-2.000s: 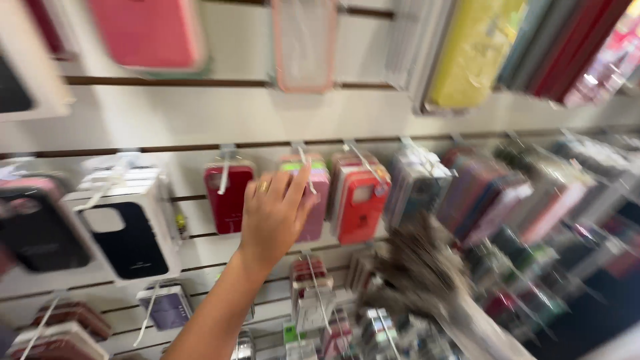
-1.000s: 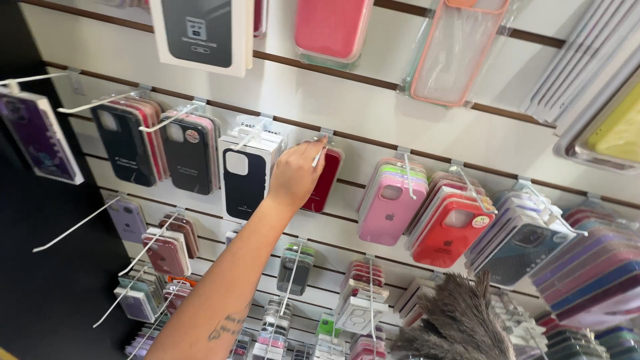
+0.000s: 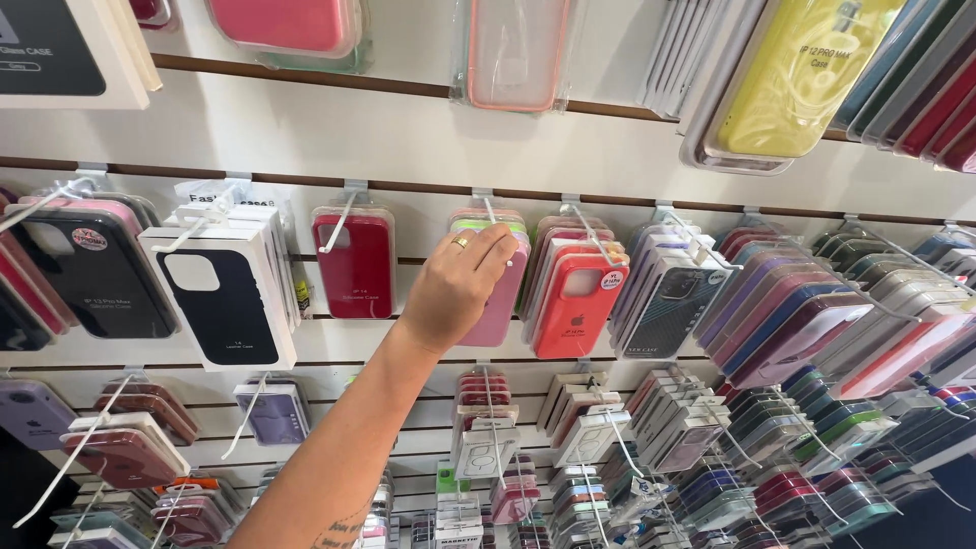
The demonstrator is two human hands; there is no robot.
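My left hand (image 3: 461, 282), with a ring on one finger, is at a hook on the slatwall, over the top of a pink phone case (image 3: 499, 309). The fingers are bent, and their tips are hidden, so I cannot tell whether they grip the case or the hook. Just left hangs a dark red silicone case (image 3: 355, 274) in clear packaging. To the right hang an orange-red case (image 3: 576, 313) and a black patterned case (image 3: 667, 316). My right hand is out of view.
Long white hooks stick out from the white slatwall (image 3: 305, 126). A boxed dark case (image 3: 217, 305) hangs at left, a yellow case (image 3: 808, 76) at upper right. Below are rows of packaged cases (image 3: 484, 446). A peach-edged clear case (image 3: 518, 53) hangs above.
My left hand has moved right, from the dark red case to the pink case. The grey feather duster seen at lower right earlier is out of view. The view has shifted.
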